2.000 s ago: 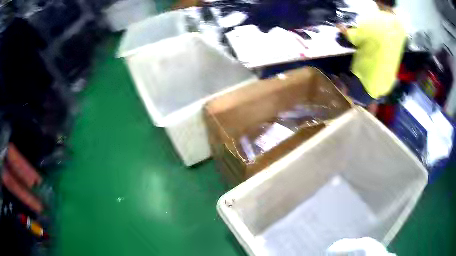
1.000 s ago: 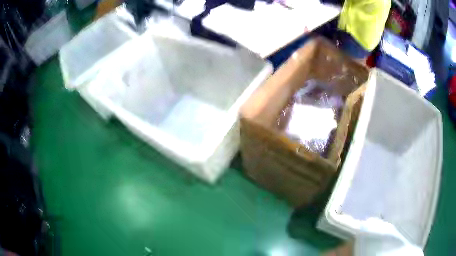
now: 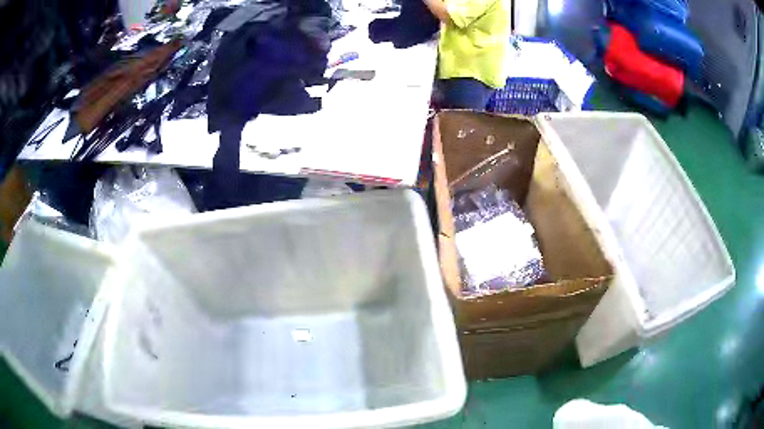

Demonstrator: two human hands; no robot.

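Neither of my hands can be made out. A large white tub [image 3: 293, 360] stands nearest in front of me, with one small white scrap on its floor. An open brown carton [image 3: 528, 335] stands right of it and holds clear plastic bags [image 3: 498, 251] with a bright white patch. Another white tub [image 3: 662, 218] is against the carton's right side. A third white tub [image 3: 46, 293] is at the left edge, with a small dark hook shape inside. A white rounded shape [image 3: 607, 415] is cut off by the bottom edge; I cannot tell what it is.
A white table [image 3: 369, 126] behind the tubs bears dark garments [image 3: 260, 71] and thin black hangers [image 3: 134, 126]. A person in a yellow shirt [image 3: 473, 42] stands beyond the carton, near a blue crate [image 3: 528, 96]. Red and blue bales [image 3: 641, 67] stand at upper right.
The view has swung towards the table and levelled. The big tub now fills the lower left, the table shows more fully, and the bales have come into view at upper right.
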